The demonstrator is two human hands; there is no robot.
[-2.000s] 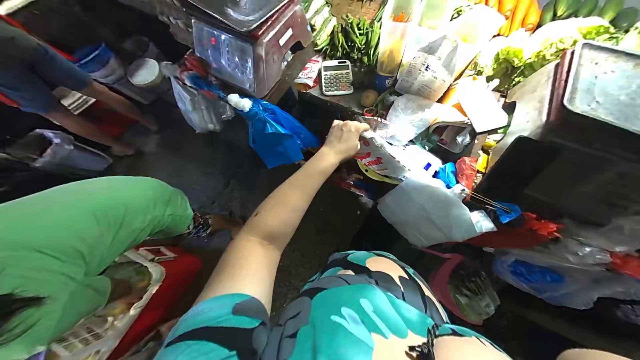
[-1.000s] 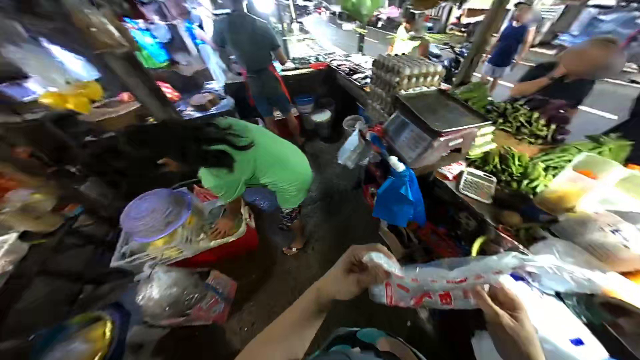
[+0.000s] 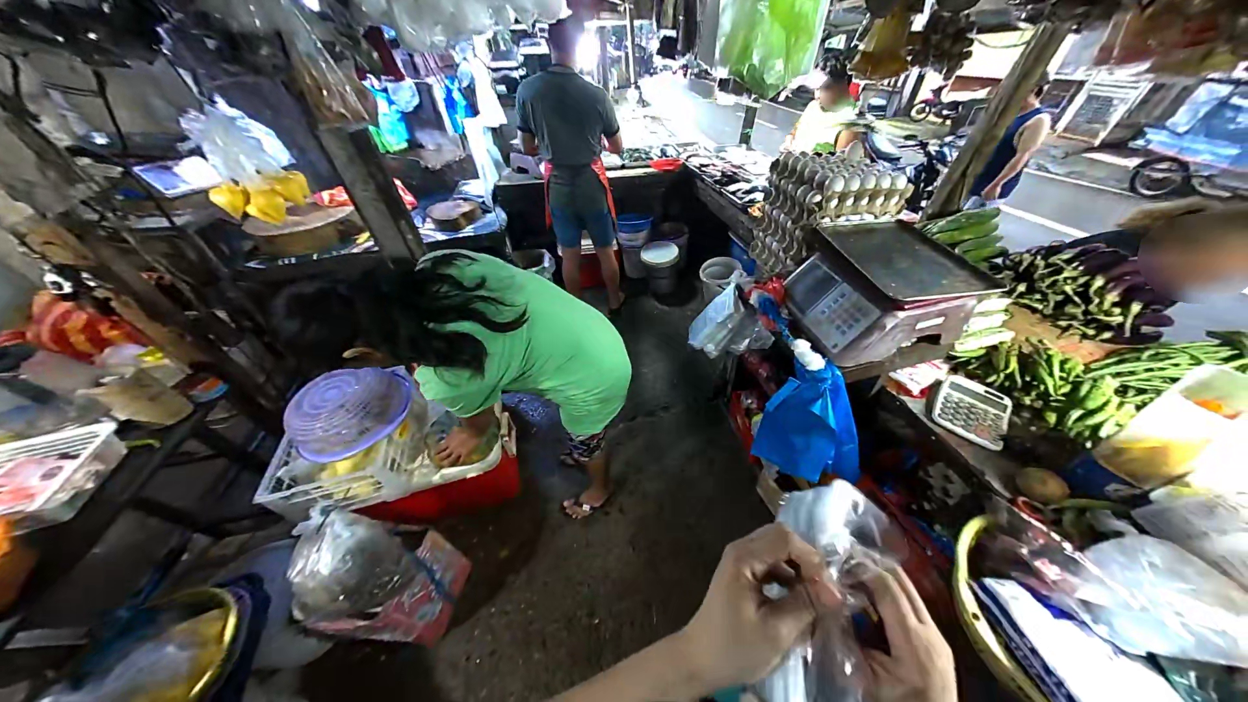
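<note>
A clear plastic bag [image 3: 840,522] is gathered between my two hands at the lower middle right. My left hand [image 3: 756,604] pinches it with thumb and bent fingers. On its other side, my right hand [image 3: 902,629] grips the crumpled plastic, its fingertips close to the left ones. Just above them hangs a bundle of blue plastic bags [image 3: 807,419]. To the right of my hands is a yellow-rimmed basket [image 3: 965,585] with plastic packs in it.
A person in a green shirt [image 3: 546,341] bends over a white crate [image 3: 283,487] on the left. A digital scale [image 3: 877,292], egg trays [image 3: 829,195], a calculator [image 3: 972,411] and green peppers [image 3: 1053,390] line the right counter. A bagged bundle [image 3: 351,565] sits at lower left.
The printed plastic that my hands held spread between them a second ago is out of their grip. My hands are now close together on clear plastic. The view has turned since the oldest frame.
</note>
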